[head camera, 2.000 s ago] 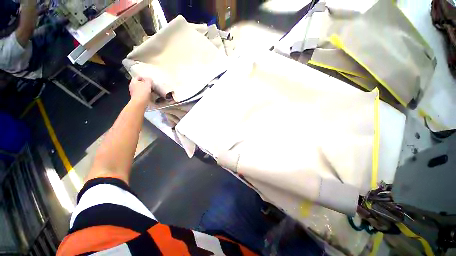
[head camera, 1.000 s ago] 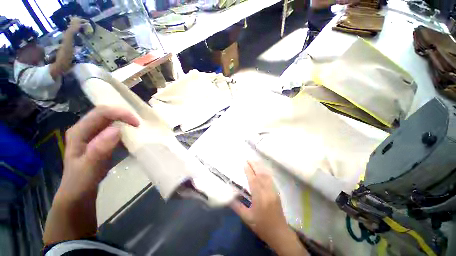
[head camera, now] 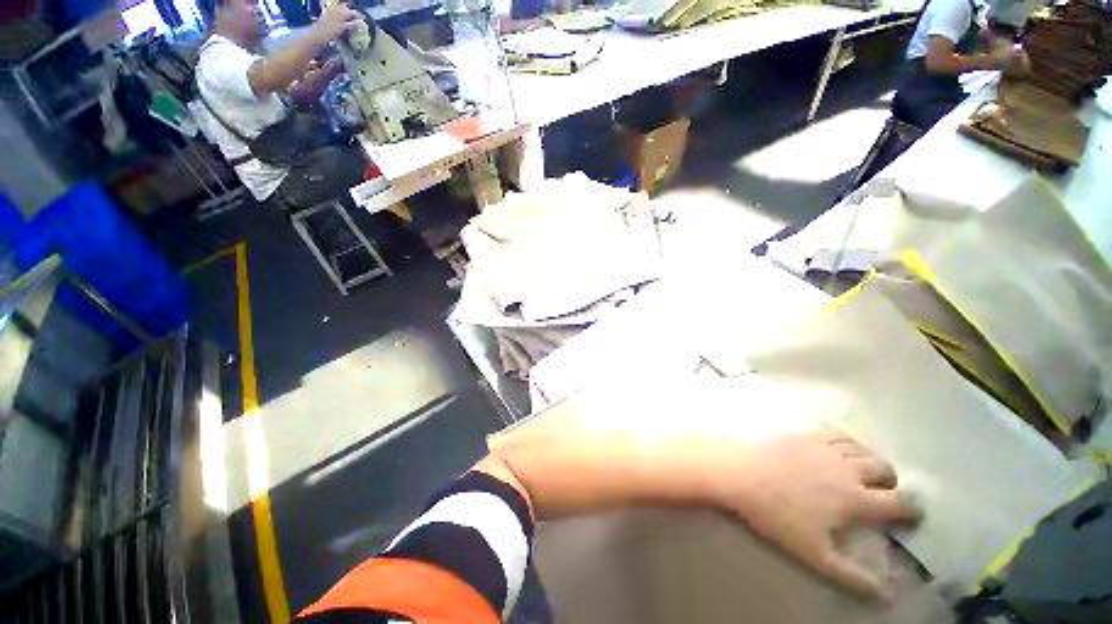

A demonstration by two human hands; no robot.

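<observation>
My left hand [head camera: 829, 506] reaches in from the lower left, palm down with fingers apart, over a beige panel [head camera: 695, 573] at the bottom centre. Part of this panel is hidden under my forearm. Beyond my fingers another pale panel [head camera: 963, 427] lies on the work surface, with yellow tape along its right edge. My right hand is not in view. Part of the grey sewing machine [head camera: 1079, 549] shows at the lower right edge; its needle area cannot be seen.
A stack of beige panels [head camera: 561, 250] stands behind. Yellow-edged panels [head camera: 1037, 293] lie at the right, brown pieces [head camera: 1030, 122] beyond. A metal rack [head camera: 110, 475] and blue item [head camera: 98, 262] are at left. One person sits at another machine [head camera: 396, 92]; another is at upper right.
The panel lifted in both hands is now down in front of me. My left hand has moved right over it; my right hand has left the view. The view has swung left.
</observation>
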